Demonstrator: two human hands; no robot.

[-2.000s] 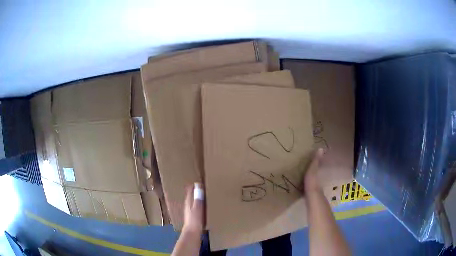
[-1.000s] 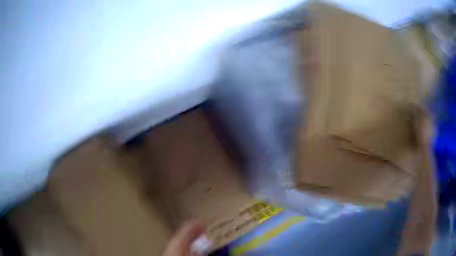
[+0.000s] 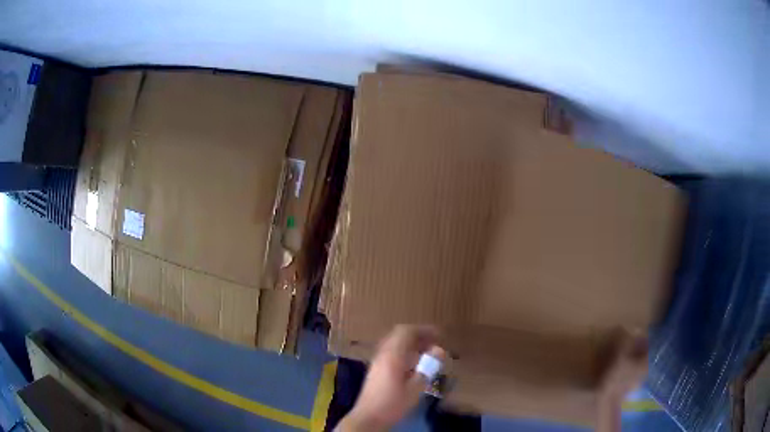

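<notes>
A plain brown cardboard sheet [image 3: 582, 245], blurred, lies or hangs over the right part of the centre stack [image 3: 414, 202], whose ribbed top shows at the left. My right hand [image 3: 623, 371], blurred, holds the sheet at its lower right corner. My left hand [image 3: 405, 371] is at the front edge of the stack, fingers curled, a white wrap on one finger. It is near the sheet's lower left part; whether it grips anything is unclear.
A left stack of flattened cartons [image 3: 207, 169] bears white labels and a green mark. A dark wrapped load [image 3: 718, 295] stands at far right. Cardboard pieces [image 3: 76, 396] are at bottom left beside a yellow floor line [image 3: 181, 371]. A pale wall [image 3: 338, 34] runs behind.
The view has swung from the far right back to the stacks. The folded brown cardboard at my right hand is gone from view; a plain sheet now covers the centre stack's right part.
</notes>
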